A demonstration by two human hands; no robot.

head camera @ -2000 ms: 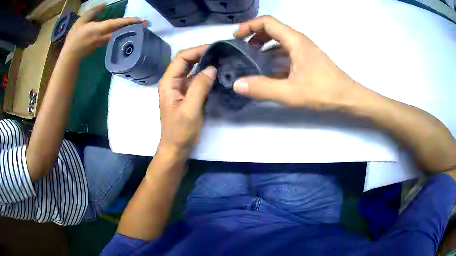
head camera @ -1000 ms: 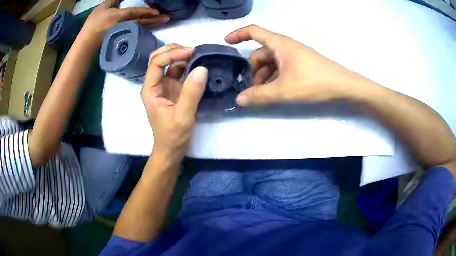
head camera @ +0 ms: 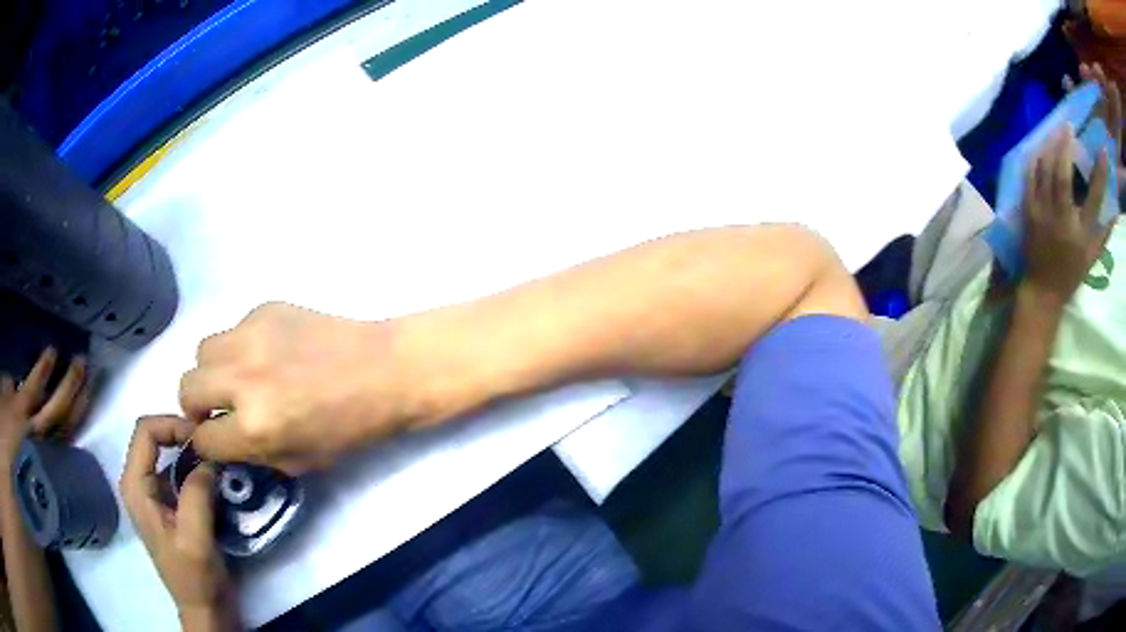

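Note:
A dark grey plastic housing [head camera: 262,509] lies at the lower left of the white sheet, its open side up with a pale centre boss. My left hand [head camera: 179,506] grips its left rim with thumb and fingers. My right hand [head camera: 290,383] is bent over the housing's upper rim, fingers curled together; a thin line shows at the fingertips, but what they pinch is hidden. A short housing stack [head camera: 74,494] stands on the left.
Ribbed housing stacks [head camera: 87,253] lie at the upper left, beside a blue tray [head camera: 185,93]. A green strip [head camera: 438,40] shows on the white sheet [head camera: 593,148]. A neighbour's hand [head camera: 50,393] is at left; a person at right holds a light blue carton [head camera: 1019,185].
The view has swung to the right, so the housing now appears at the lower left. My right hand has closed its fingers over the housing's rim. The blue tray and right-hand neighbour have come into view.

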